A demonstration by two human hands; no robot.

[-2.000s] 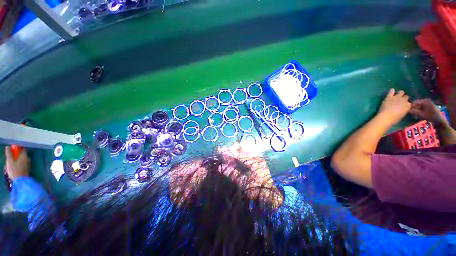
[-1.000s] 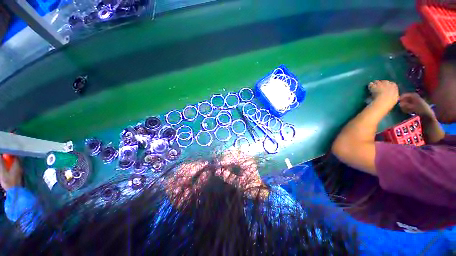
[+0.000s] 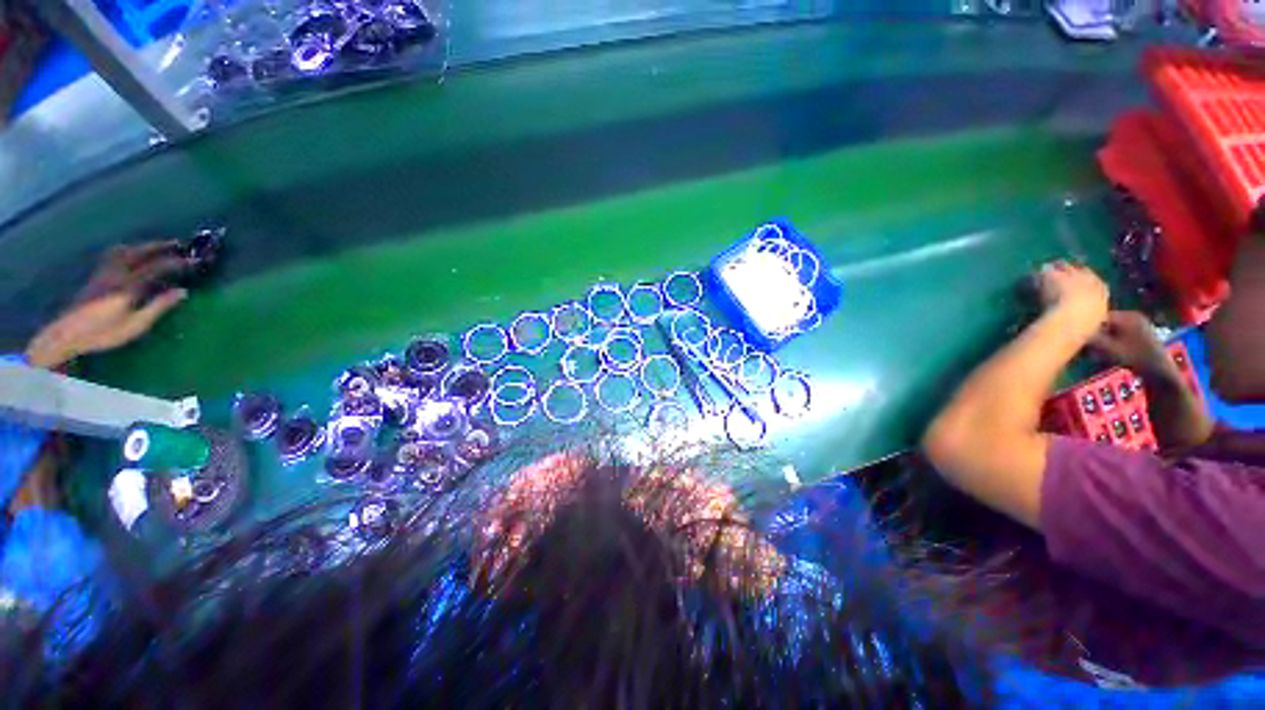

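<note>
My left hand point(image 3: 544, 488) and my right hand point(image 3: 701, 516) are close together at the bottom centre, blurred and mostly covered by dark hair. Their fingers and anything in them are hidden. Dark purple-black round cases point(image 3: 353, 441) lie in a loose pile to the left of my hands. Thin silver-grey open rings point(image 3: 565, 402) lie in rows above and right of my hands, some overlapping. Dark tweezers point(image 3: 721, 375) lie among the right-hand rings. A blue tray point(image 3: 821, 297) beyond them holds thin white rings point(image 3: 787, 247).
A green roll point(image 3: 178, 447) and a dark round dish point(image 3: 215, 502) are at the left, near a pale metal bar point(image 3: 83, 394). Another person's hand point(image 3: 125, 308) is at a dark part on the belt. A neighbour's arm point(image 3: 1002, 402) and red slotted tray point(image 3: 1103, 408) are right.
A hand at the left has reached out over the belt to the lone dark part. The view has shifted slightly. My hands stay together under the hair.
</note>
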